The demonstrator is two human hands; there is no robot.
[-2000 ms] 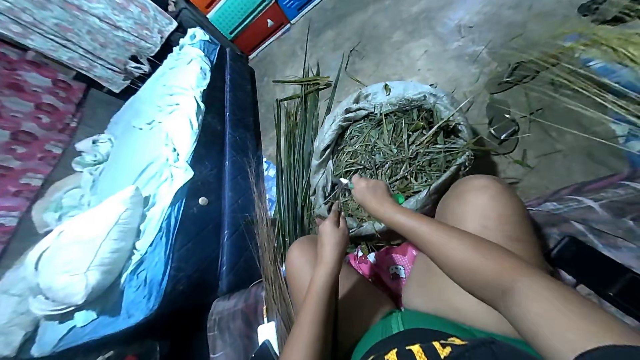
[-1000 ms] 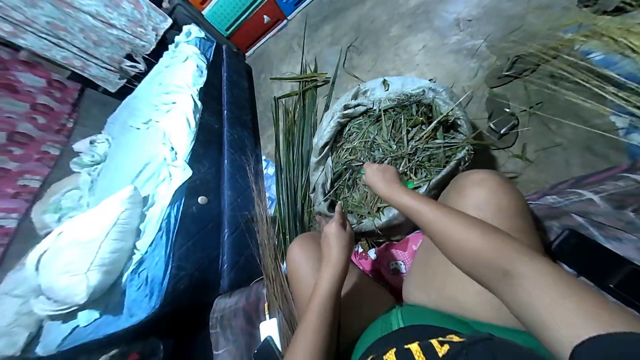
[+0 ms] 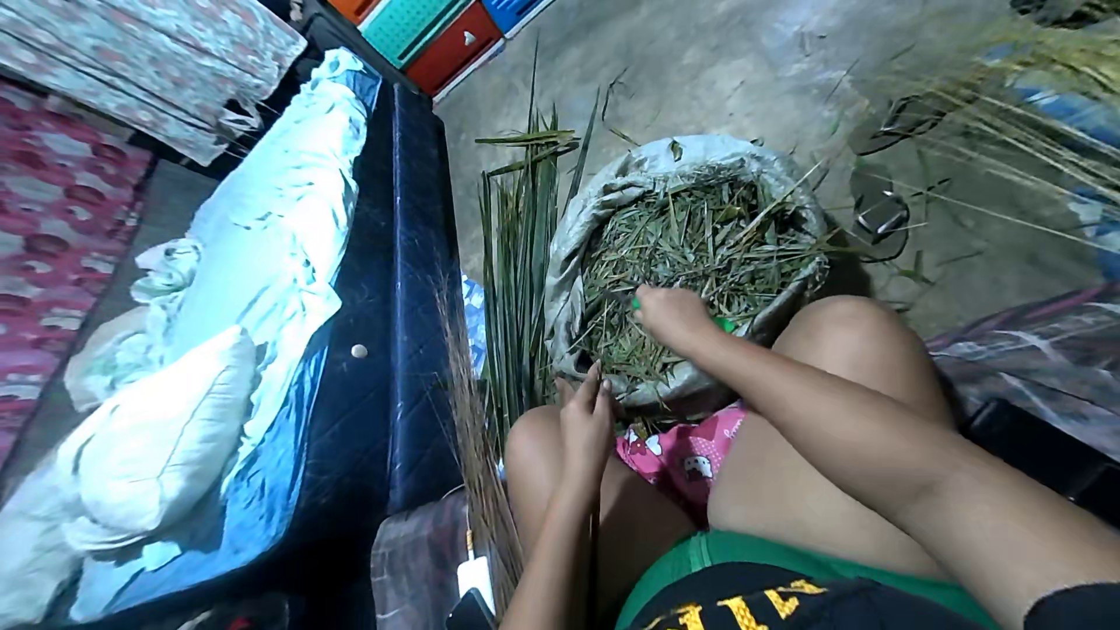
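Note:
A woven plastic sack with a rolled-down rim stands in front of my knees, filled with shredded green leaf strips. Over the near left part of the strips, my right hand is closed round a thing with a green end; the rest of it is too blurred to name. At the sack's near left edge, my left hand pinches what seems to be a thin dark leaf strip, which runs down past my wrist. Long green palm leaves lie on the floor along the sack's left side.
Thin brown midribs stand by my left knee, beside a dark blue mattress with a white pillow. A pair of sandals lies right of the sack. More pale midribs spread at the upper right. Plastic drawers stand at the back.
Over the last two seconds my right hand has moved away from my left hand, toward the right over the sack. My left hand stays near the sack's near left edge.

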